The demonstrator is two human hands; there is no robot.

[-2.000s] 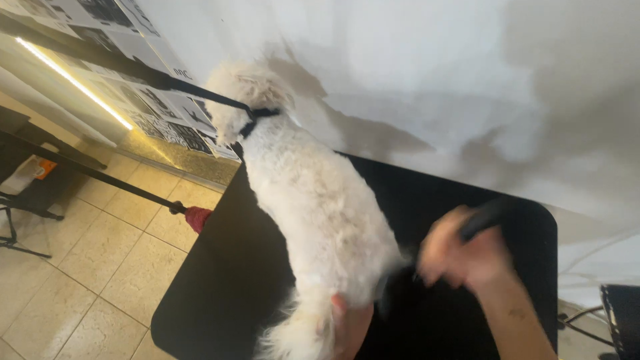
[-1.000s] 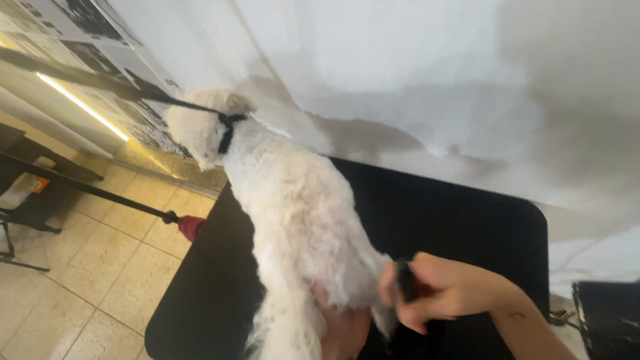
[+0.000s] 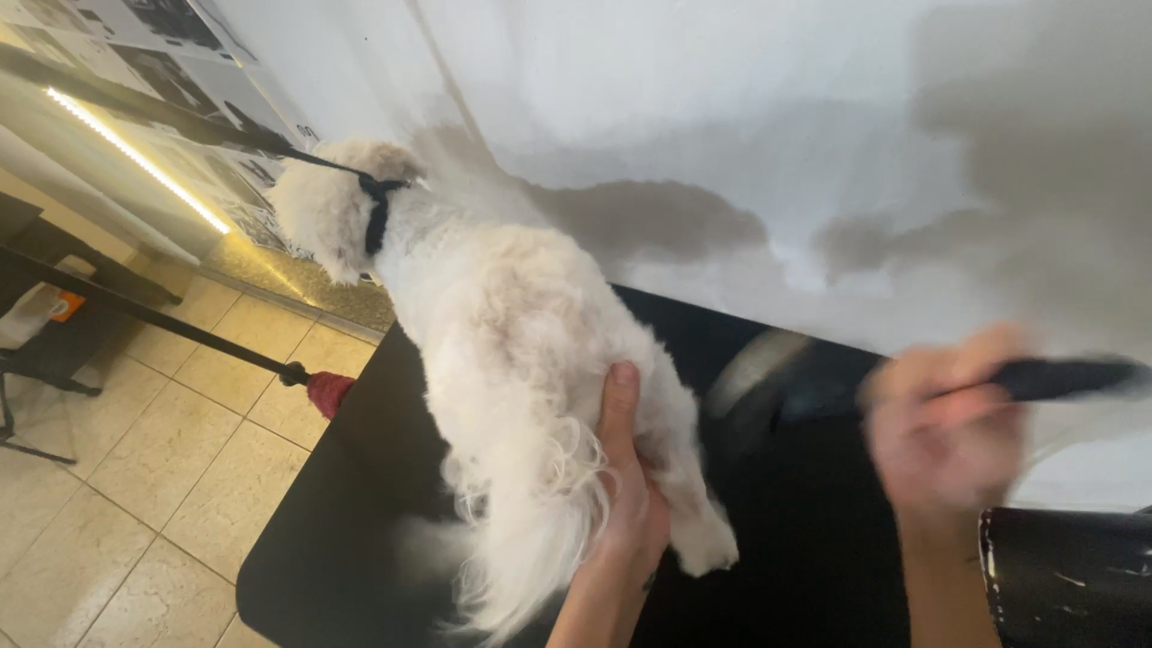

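A small white curly-coated dog (image 3: 531,297) stands on a black grooming table (image 3: 333,504), its head toward the upper left and its tail toward me. Around its neck is a black collar loop (image 3: 377,216) joined to a dark strap. My left hand (image 3: 630,468) holds the dog's hindquarters near one hind leg, thumb on the fur. At the right, my right hand (image 3: 949,418) is raised away from the dog, blurred, closed around the black handle (image 3: 1071,378) of a tool. The tool's working end is too blurred to name.
A whitish wall (image 3: 720,108) runs along the table's far side. A black bar with a red wrapped end (image 3: 329,394) reaches the table's left edge. A dark chair or stand (image 3: 45,324) is on the tiled floor. A black object (image 3: 1066,576) sits at the lower right.
My right hand has moved from beside the dog's hind end out to the right with the tool. My left hand remains at the hindquarters, its thumb now in view on the fur.
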